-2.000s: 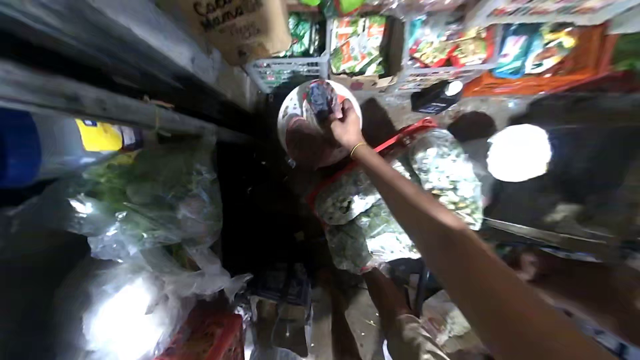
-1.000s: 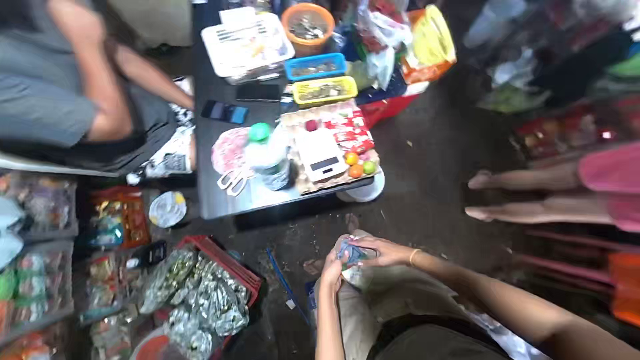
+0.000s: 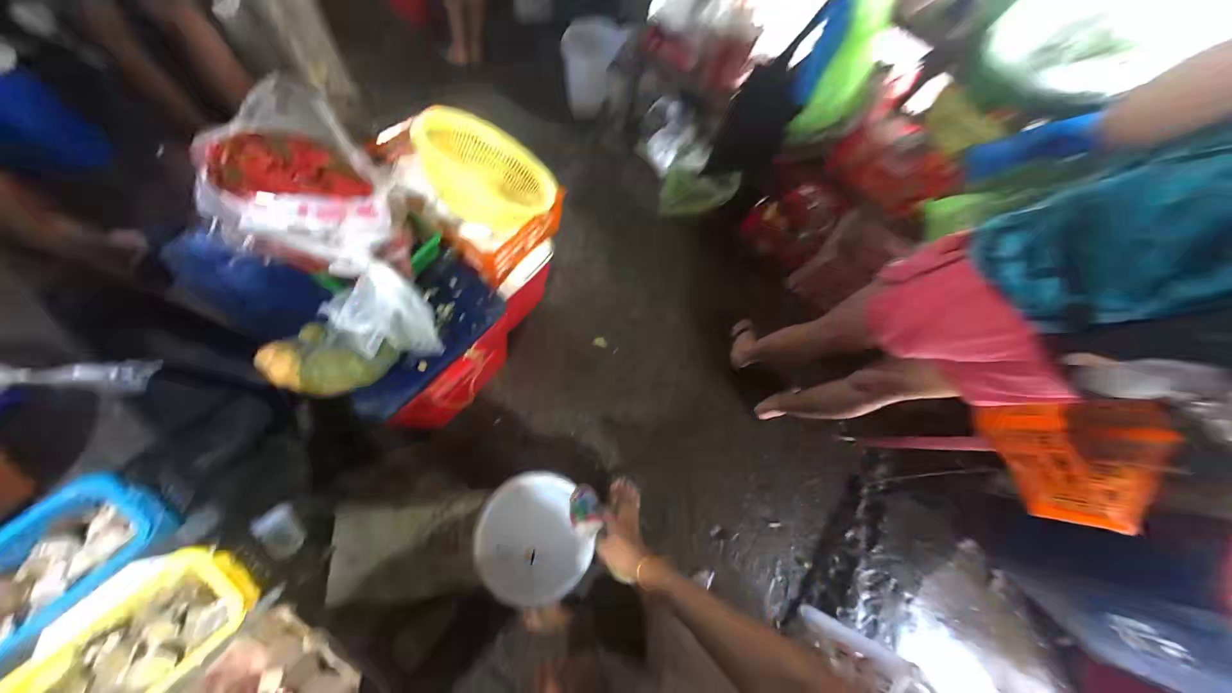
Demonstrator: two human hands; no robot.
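Observation:
In the lower middle, my right hand [image 3: 621, 547], with a thin band at its wrist, holds a small, blurred, colourful packet [image 3: 585, 510] at the right rim of a white plastic bucket [image 3: 529, 549]. The bucket's inside looks pale, with a small dark mark at the bottom. Skin shows just below the bucket's near rim, but blur and shadow do not settle whether it is my left hand or a foot. A flat grey slab [image 3: 399, 549] lies to the left of the bucket.
Blue [image 3: 144, 505] and yellow [image 3: 236, 577] baskets hold pale items at lower left. A yellow colander [image 3: 481, 168] and plastic bags top a red container [image 3: 462, 380]. A person in pink shorts [image 3: 972, 332] stands right, near an orange crate [image 3: 1078, 472]. The floor looks wet.
Both hands were together on a small packet a second ago; now my right hand holds a packet beside the white bucket. The view has swung widely.

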